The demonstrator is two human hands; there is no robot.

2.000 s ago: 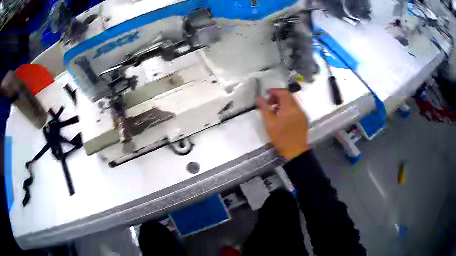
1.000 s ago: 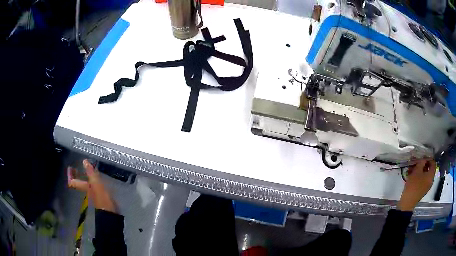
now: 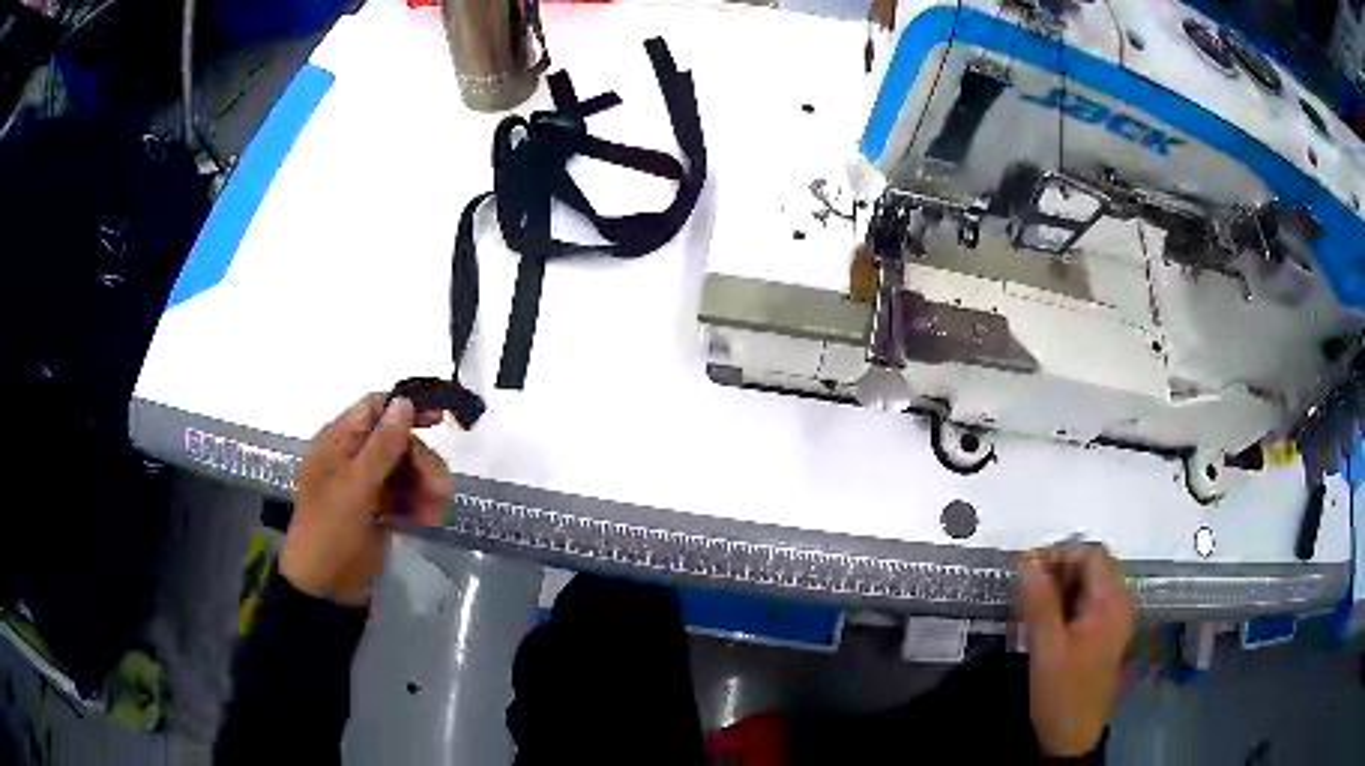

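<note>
My left hand (image 3: 356, 494) is at the front left table edge, its fingers closed on one end of the black tape (image 3: 524, 210). The tape's end curls over my fingertips, and the rest lies loosely heaped on the left of the table. My right hand (image 3: 1075, 636) is over the front edge at the right, fingers curled. A thin, blurred silver thing shows at its fingertips; I cannot tell for certain what it is. The white sewing machine (image 3: 1108, 127) with JACK lettering stands at the right, its presser foot area (image 3: 886, 299) exposed and untouched by either hand.
A brownish-silver cylinder (image 3: 494, 53) stands at the upper left. A measuring tape (image 3: 659, 551) runs along the front table edge. Blue tape (image 3: 252, 195) marks the left edge. A dark screwdriver handle (image 3: 1311, 521) lies at the far right. A metal hook (image 3: 961, 445) sits below the machine bed.
My left hand has come up from below the table and taken hold of the black tape's end, drawing it towards me. My right hand has moved left, away from the machine's right end.
</note>
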